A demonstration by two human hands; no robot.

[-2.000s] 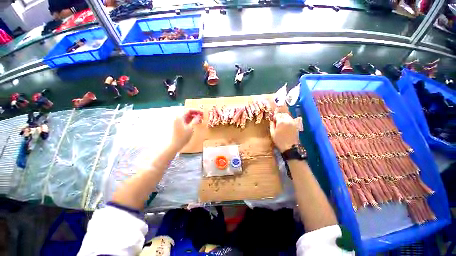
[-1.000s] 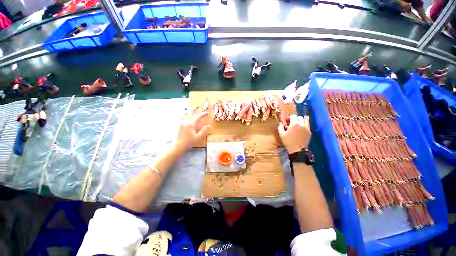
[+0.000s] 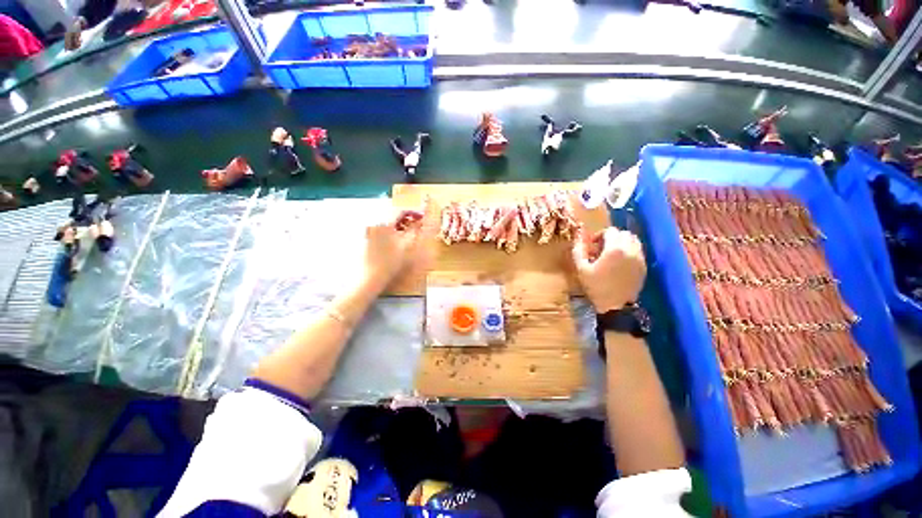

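Note:
A row of slim pink-brown limb parts lies on the upper cardboard sheet. My left hand is at the sheet's left edge, left of the row, fingers curled; whether it holds a part cannot be told. My right hand is at the row's right end, fingers bent down by the sheet's edge; what is under its fingertips is hidden. Nearer me, the stained board bears a whitish tray with an orange pot and a smaller blue pot.
A large blue crate with packed limb rows stands at the right. Clear plastic sheeting covers the left. Figure pieces lie along the green belt behind. White bottles stand near the crate's corner. More blue crates stand across the line.
The view has shifted, so the bench items appear slightly farther right. My left hand's fingers, spread one second ago, are more curled. My right hand stays at the row's right end.

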